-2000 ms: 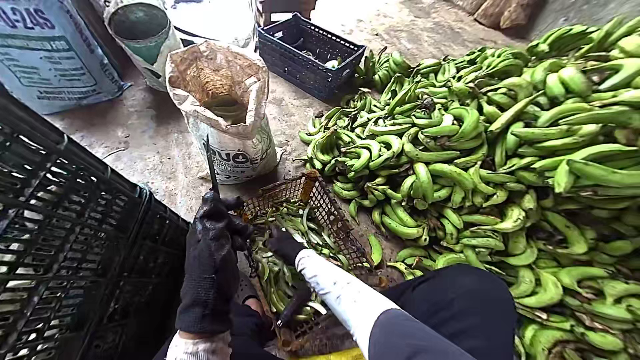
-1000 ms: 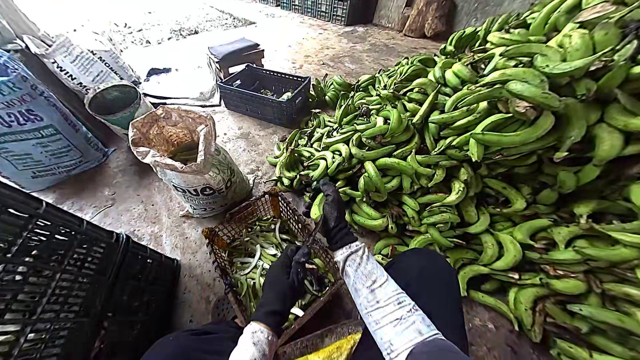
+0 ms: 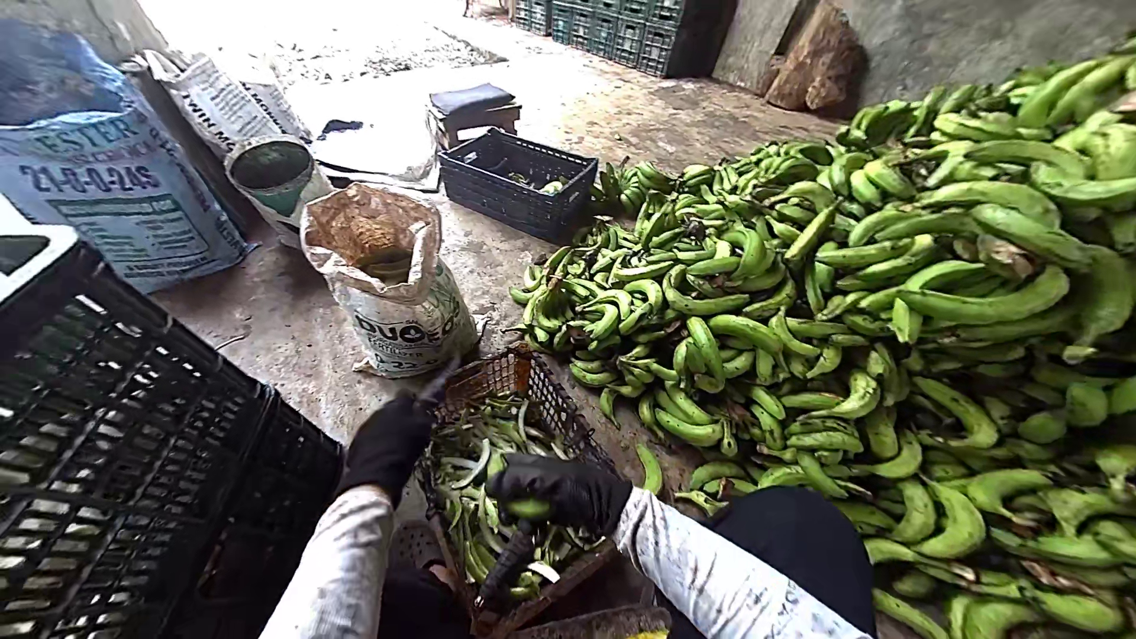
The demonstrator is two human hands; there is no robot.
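Note:
My left hand (image 3: 388, 444), in a black glove, is closed on a dark, narrow-bladed knife (image 3: 437, 387) that points up and away; its blade is blurred. To its right, my right hand (image 3: 564, 493), also black-gloved, grips a green plantain (image 3: 530, 508), mostly hidden by the fingers. Both hands are over a brown mesh crate (image 3: 543, 383) holding green peel strips (image 3: 470, 510). Below my right hand, a dark wrapped, rod-like thing (image 3: 508, 564) slants across the crate. A large heap of green plantains (image 3: 745, 328) lies to the right.
Black crates (image 3: 133, 426) stand close on the left. Beyond my hands are an open white sack (image 3: 404, 311), a bucket (image 3: 277, 177), a blue sack (image 3: 115, 186), a low black crate (image 3: 519, 191) and a small stool (image 3: 470, 111). Stacked crates (image 3: 621, 31) stand at the back.
My left hand has moved up and left from where the two hands were close together. My right hand has come from the edge of the heap to over the peel crate.

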